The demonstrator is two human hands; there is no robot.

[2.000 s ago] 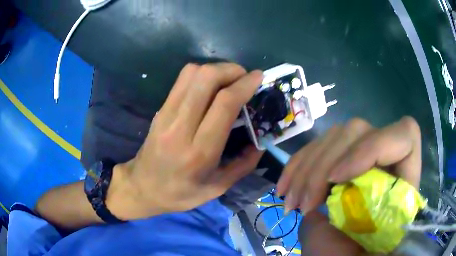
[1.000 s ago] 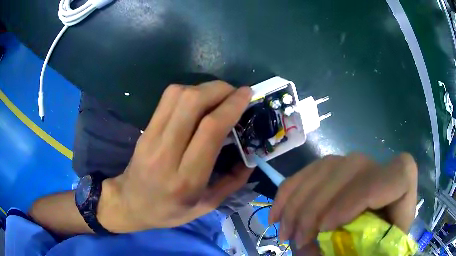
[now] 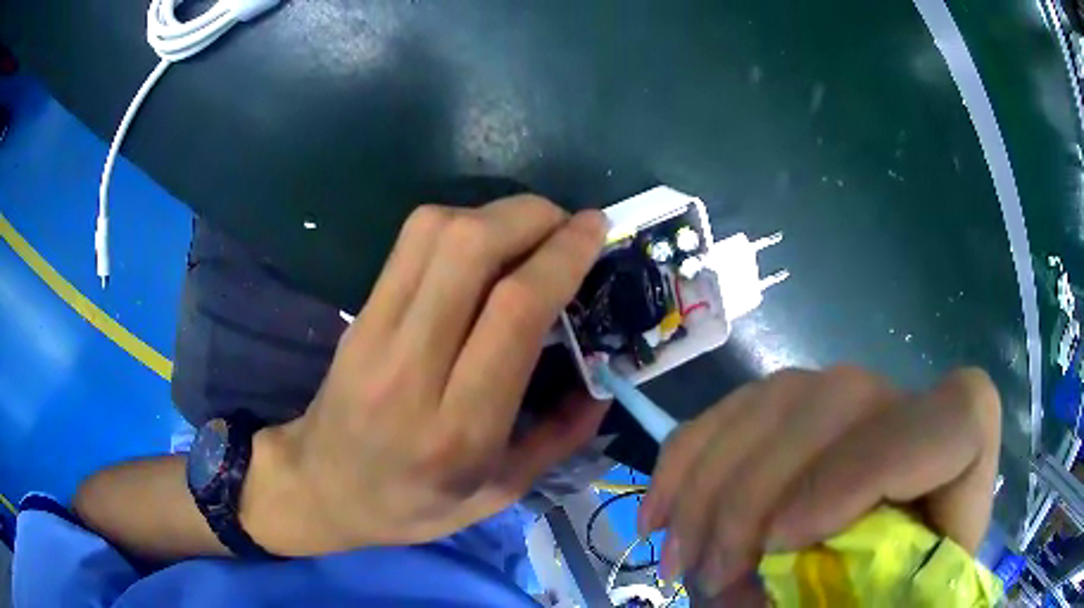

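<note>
My left hand (image 3: 434, 380) holds the open white adapter housing (image 3: 716, 330) by its left end, fingers on the upper side and thumb below. Electronics show inside: a dark lump (image 3: 630, 289), small pale-topped cylinders (image 3: 674, 246) and thin red wires. The AC plug (image 3: 743, 274) with two prongs points right. My right hand (image 3: 832, 457) is closed around the dispensing gun (image 3: 880, 564), whose yellow wrapping is cut off by the bottom edge. Its pale-blue nozzle (image 3: 642, 411) reaches the housing's lower-left corner. Whether glue flows cannot be seen.
A white coiled cable (image 3: 190, 33) lies at the upper left of the dark green worktop (image 3: 761, 107), its free end hanging towards the blue floor (image 3: 60, 356). A pale curved strip (image 3: 993, 143) runs down the right. Wires and metal frame parts show at the bottom centre and lower right.
Since two seconds ago, the housing and gun sit lower and slightly left in view, and more of the coiled cable shows. In the last second the nozzle tip has barely moved at the same corner.
</note>
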